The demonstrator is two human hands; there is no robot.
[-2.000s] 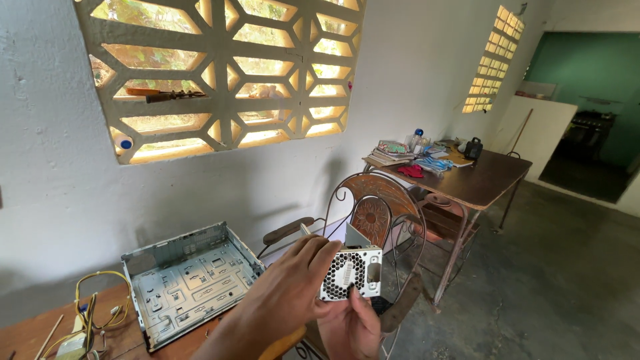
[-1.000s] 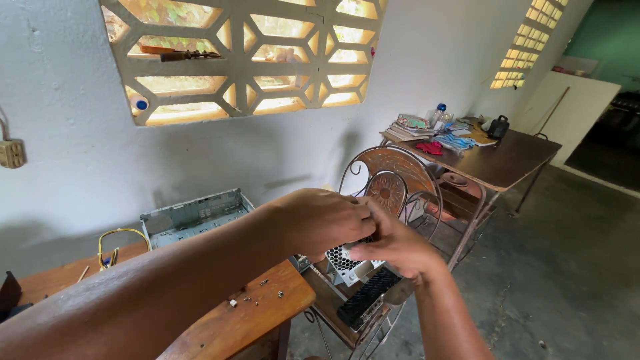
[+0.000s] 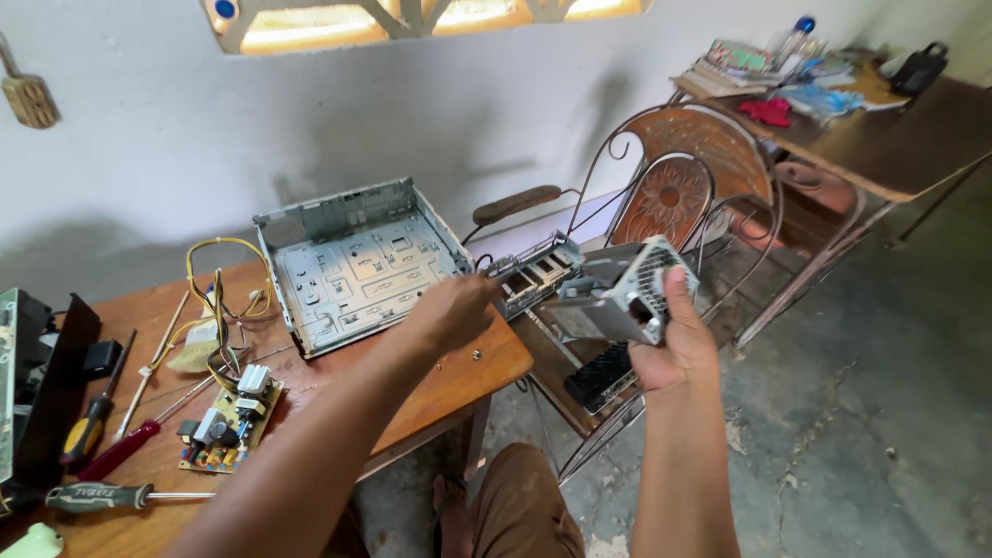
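My right hand (image 3: 678,353) grips a perforated metal housing (image 3: 632,291), a bent sheet-metal box with a honeycomb grille, held above the chair seat. Over the table's right corner, beside the open metal computer case (image 3: 372,267), is my left hand (image 3: 457,310); its fingers are curled and mostly hidden, so I cannot tell whether they hold anything. Just beyond those fingers sits a slotted metal bracket frame (image 3: 539,275). A black grille-like part (image 3: 601,376) rests on the chair seat. Small screws (image 3: 476,355) lie near the table's edge.
On the wooden table (image 3: 434,399) are a circuit board (image 3: 232,426) with yellow cables, a brush (image 3: 198,346) and several screwdrivers (image 3: 101,494). An ornate metal-and-wood chair (image 3: 666,201) stands to the right, before a second table (image 3: 891,151) holding papers, cloths and a bottle.
My hands, together at the metal housing a second ago, are now apart. The left hand has moved left to the table corner; the right keeps the housing. The view has tilted down.
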